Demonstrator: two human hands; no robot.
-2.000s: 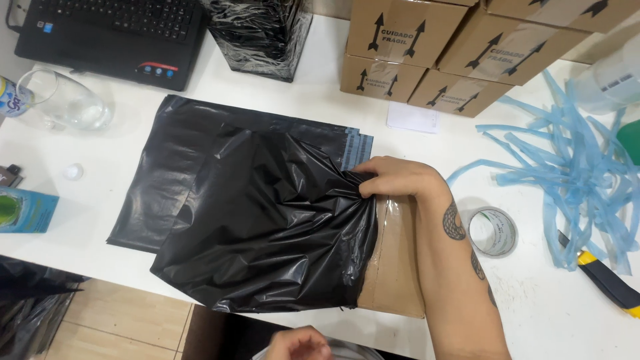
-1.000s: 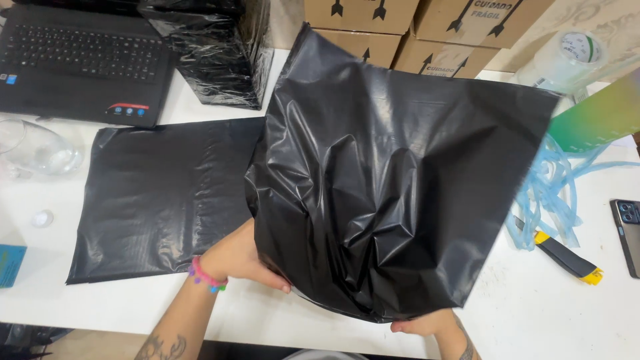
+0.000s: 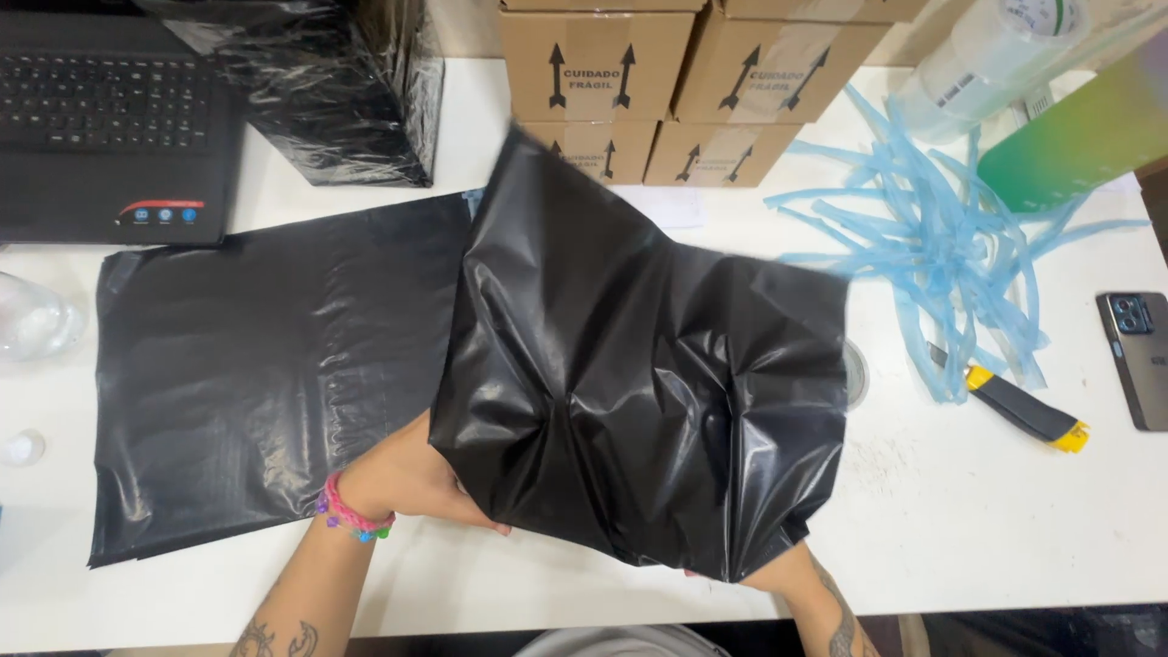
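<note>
A crumpled black plastic mailer bag [image 3: 639,383] is held up over the table between my two hands. My left hand [image 3: 424,479], with beaded bracelets at the wrist, grips its lower left side, the fingers partly behind the plastic. Its lower right corner is in my right hand [image 3: 771,570], mostly covered by the bag. Whatever the bag contains cannot be seen. To the left, a flat stack of black mailer bags [image 3: 265,374] lies on the white table, its right edge behind the raised bag. A roll of tape [image 3: 856,374] shows partly past the bag's right edge.
Behind stand stacked cardboard boxes [image 3: 598,68] and a black-wrapped package [image 3: 338,91]. A laptop [image 3: 109,137] is at back left, near a clear glass [image 3: 32,315]. At right are blue strips [image 3: 967,255], a utility knife [image 3: 1027,406], a phone [image 3: 1136,356], a green bottle [image 3: 1077,137] and clear rolls [image 3: 985,64].
Two seconds ago the bag lay on the table over the stack, partly around a brown cardboard item, one hand gripping its edge. Now both hands hold it raised, and the brown item is out of sight.
</note>
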